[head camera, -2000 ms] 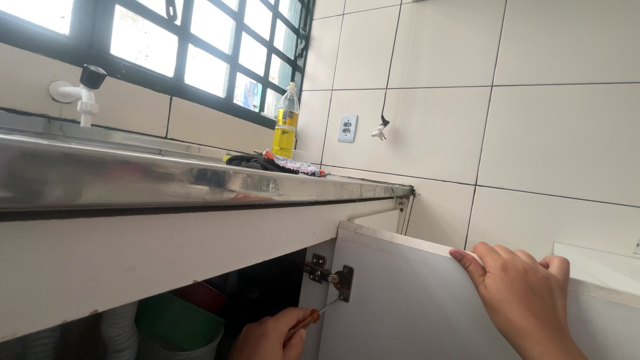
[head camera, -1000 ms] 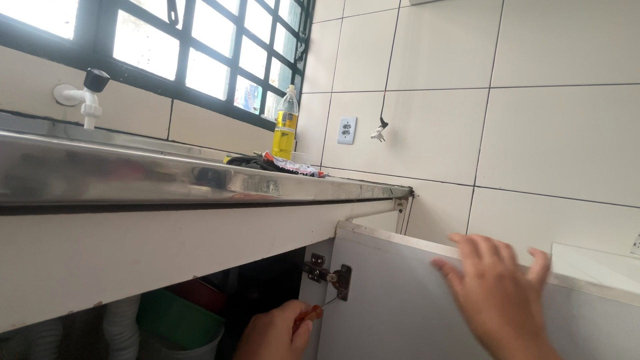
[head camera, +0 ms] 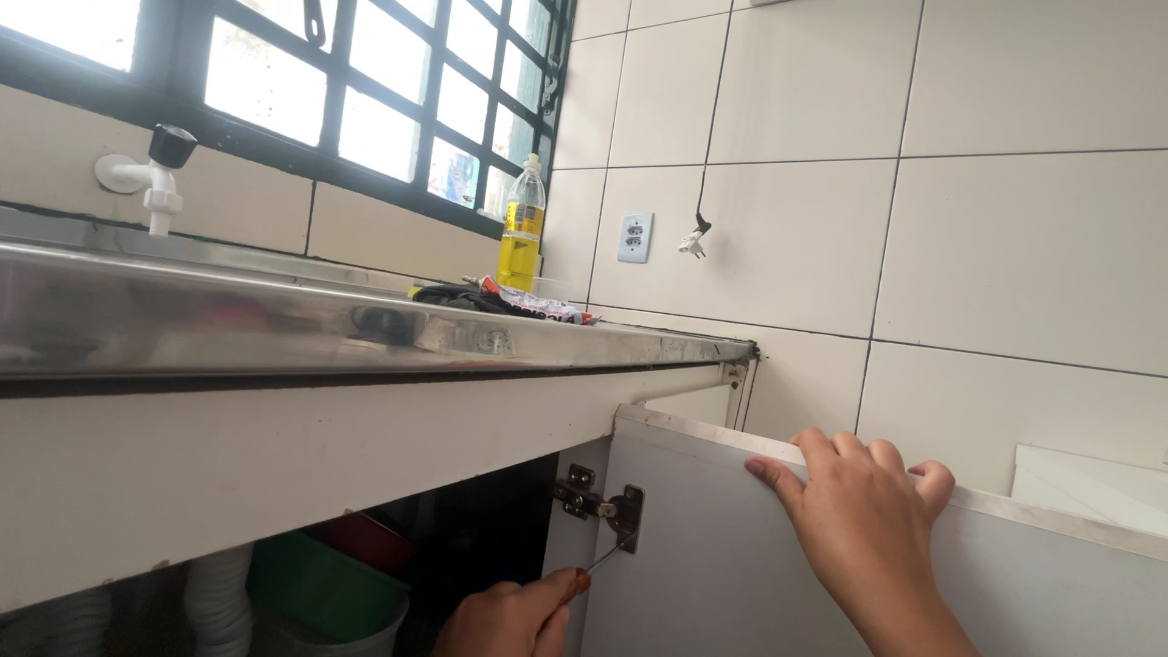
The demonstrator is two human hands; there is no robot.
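My left hand is closed around the orange handle of a screwdriver. Its thin metal shaft points up and right, with the tip at the lower part of a metal concealed hinge on the inner face of a white cabinet door. The hinge's other plate sits on the cabinet side panel. My right hand grips the door's top edge, thumb on the near face and fingers over the edge.
Above the cabinet runs a stainless steel sink counter, holding a bottle of yellow liquid and a crumpled packet. A white tap juts from the wall. Inside the cabinet are a green container and a corrugated drain hose.
One second ago my right hand was lifted and blurred near the door's top edge; now it grips that edge. My left hand stays by the hinge with the screwdriver.
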